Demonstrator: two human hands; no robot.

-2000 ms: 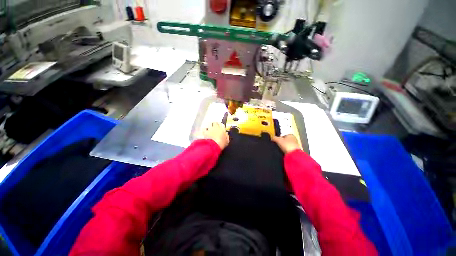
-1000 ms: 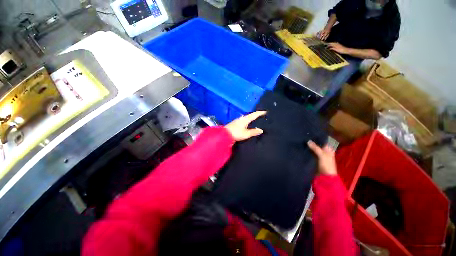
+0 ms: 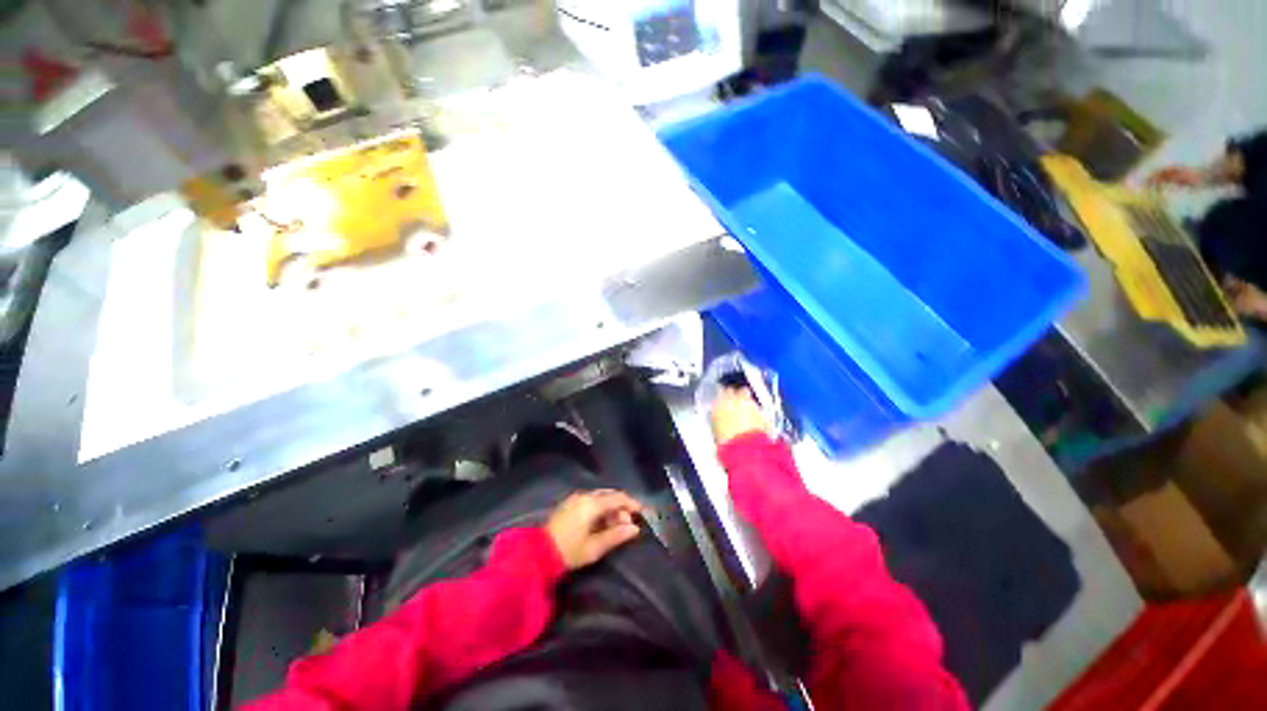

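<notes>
My right hand (image 3: 741,414) reaches into a clear bag or container (image 3: 762,378) at the right of the machine bed; its fingertips are hidden among dark small pieces, so I cannot tell whether it grips any. My left hand (image 3: 593,527) rests over my lap, fingers loosely curled, with nothing visible in it. The yellow clamp template (image 3: 359,208) sits on the white feed plate (image 3: 556,181) at the upper left, and no black panel shows under it. A black fabric panel (image 3: 959,556) lies flat on the side surface at the right.
A blue bin (image 3: 848,264) stands right of the metal bed (image 3: 417,389). A white control panel (image 3: 674,42) is behind it. Another blue bin (image 3: 132,625) is at the lower left. A red container (image 3: 1181,660) is at the lower right. A person's hands and yellow frame (image 3: 1139,250) are at far right.
Both hands have left the black fabric, which now lies on the side surface. My right hand has moved to the clear bag and my left hand to my lap. The view has turned back left.
</notes>
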